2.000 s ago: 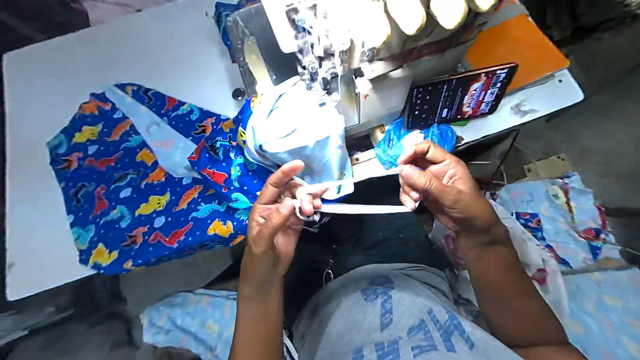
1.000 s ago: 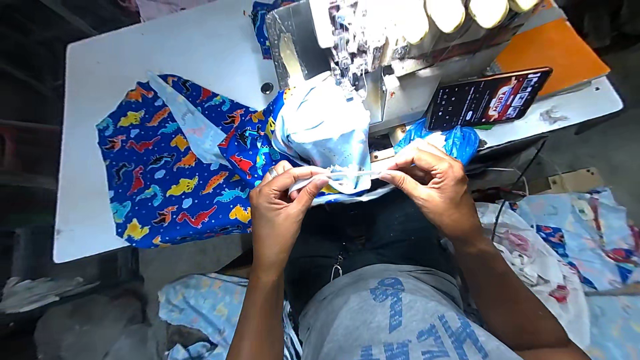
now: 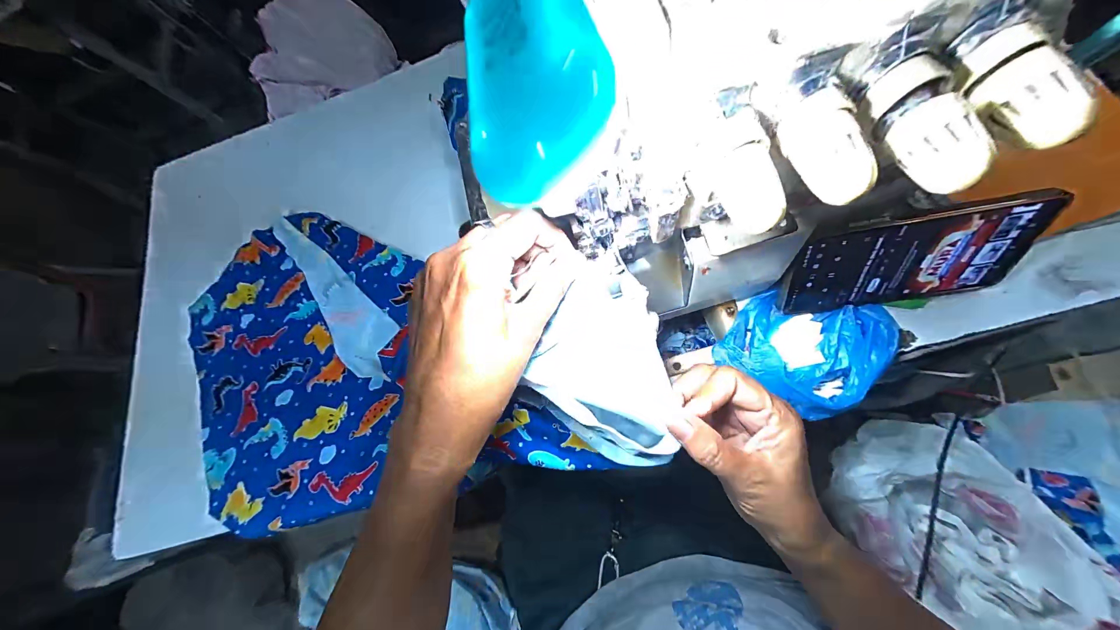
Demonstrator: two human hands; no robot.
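Blue fabric printed with dinosaurs (image 3: 289, 394) lies on the white table, its paler reverse side folded over in places. Pale fabric (image 3: 604, 359) joins it under the overexposed head of a sewing machine (image 3: 647, 192). Close to the needle area, my left hand (image 3: 490, 306) is raised with its fingertips bent together; whether it grips anything is unclear. Thumb and fingers of my right hand (image 3: 744, 437) pinch the right edge of the pale fabric, low and to the right of the machine head.
A bright blue translucent object (image 3: 538, 96) covers part of the machine. A phone (image 3: 927, 249) leans at the right above a blue plastic bag (image 3: 805, 350). Several cream thread-cone-like parts (image 3: 827, 144) line the machine's front. Below right sits a white plastic bag (image 3: 945, 525) with fabric.
My hands have moved apart from the white strip held between them earlier. The left has gone up to the machine head, the right to the fabric's edge. The bright blue object has appeared.
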